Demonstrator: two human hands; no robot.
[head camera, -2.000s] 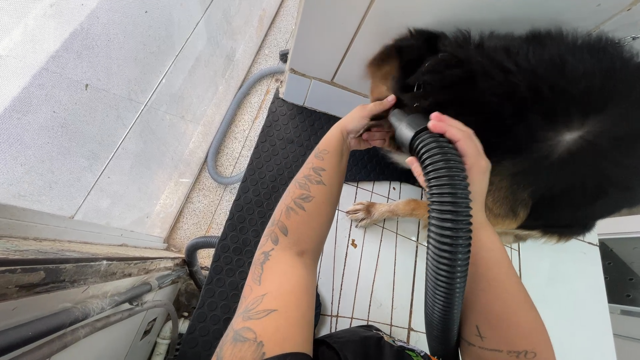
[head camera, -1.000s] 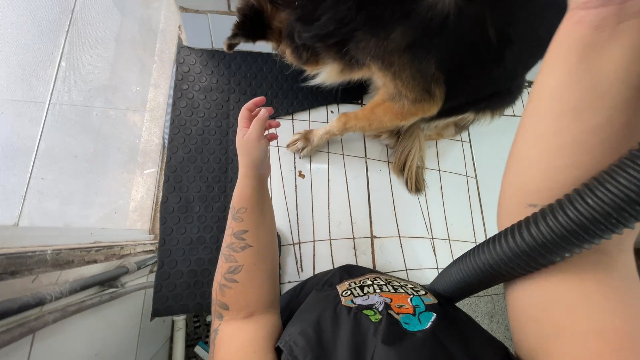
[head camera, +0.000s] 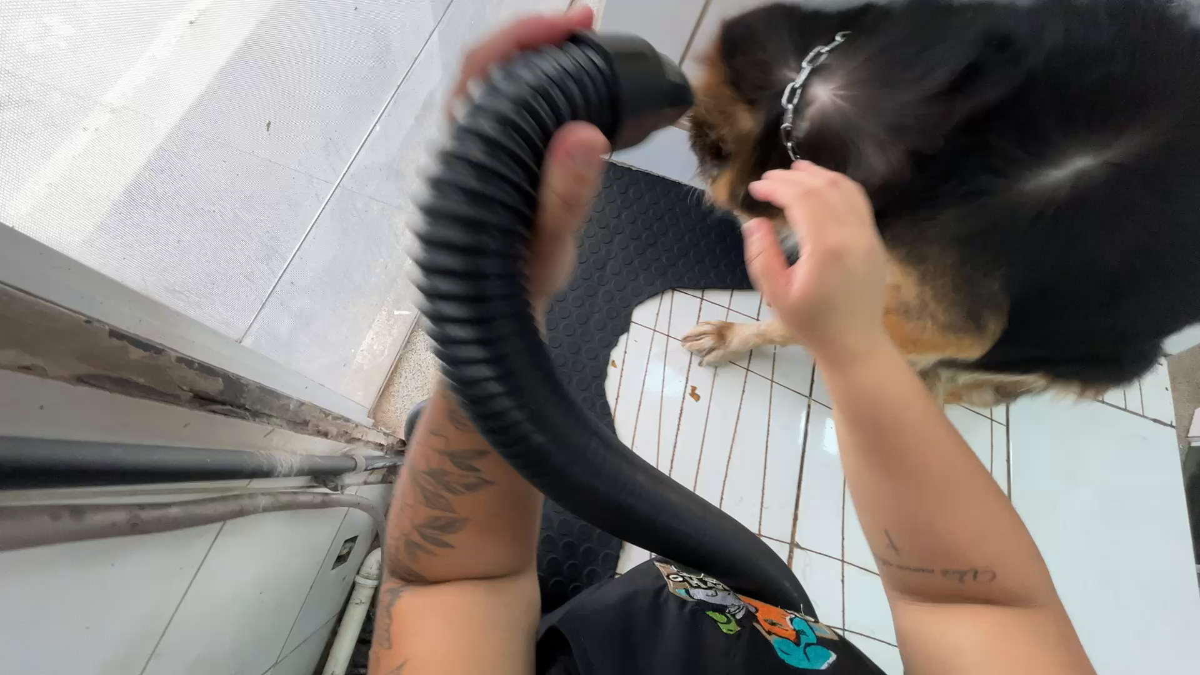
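My left hand (head camera: 562, 178) grips a black corrugated dryer hose (head camera: 478, 253) near its end, with the fingers behind it and the thumb in front. The hose nozzle (head camera: 652, 84) points right, toward the head end of a black and tan dog (head camera: 1022, 187). Around the dog's neck is a metal chain collar (head camera: 795, 94). My right hand (head camera: 816, 244) has its fingers apart at the dog's neck and chest, just below the chain; whether it touches the fur is unclear. One front paw (head camera: 712, 342) rests on white tiles. The dog's face is mostly hidden.
A black studded rubber mat (head camera: 656, 225) lies over the white tiled surface (head camera: 731, 422). At the left are a dark pipe (head camera: 187, 461) and a grey pipe (head camera: 187, 518) along a tiled wall, with pale floor tiles (head camera: 216, 122) beyond. The hose curves down across my apron.
My left hand, empty one second ago, now holds the hose. My right hand has come back into view by the dog's neck. The hose has swung from the right to the left.
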